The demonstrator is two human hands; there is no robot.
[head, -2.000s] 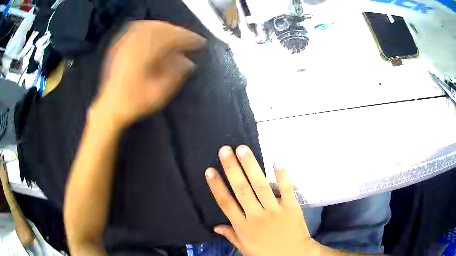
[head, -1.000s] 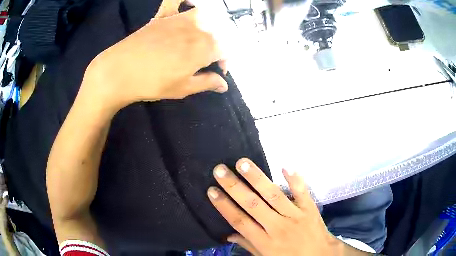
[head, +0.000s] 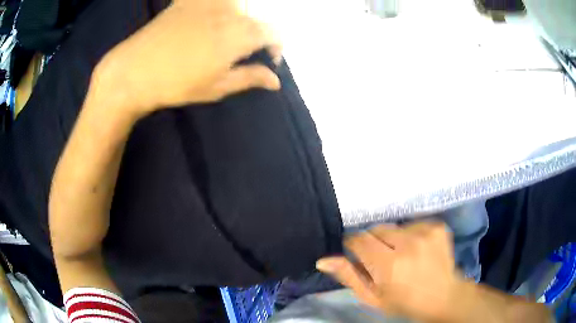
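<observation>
A large black fabric panel (head: pixel 252 164) lies over the left part of the white table and hangs over its front edge. A seam line runs along its right side. My left hand (head: pixel 189 57) lies on the panel at the upper middle, thumb and fingers bent near its right edge; the fingertips are partly lost in glare. My right hand (head: pixel 404 265) is at the table's front edge, slightly blurred, with its thumb and fingers at the panel's lower right corner. Whether it pinches the cloth is not clear.
The white table (head: pixel 442 126) has a pale marked band (head: pixel 442 199) along its front edge. A blue crate (head: pixel 249 303) shows below. A dark object sits at the top right, cut off. A metal tool (head: pixel 556 53) lies at the right edge. Another person's arm shows at lower left.
My right hand has moved from flat on the cloth down to its lower corner at the table edge. My left hand moved onto the panel's upper right edge. The view has shifted, leaving the machine parts mostly out.
</observation>
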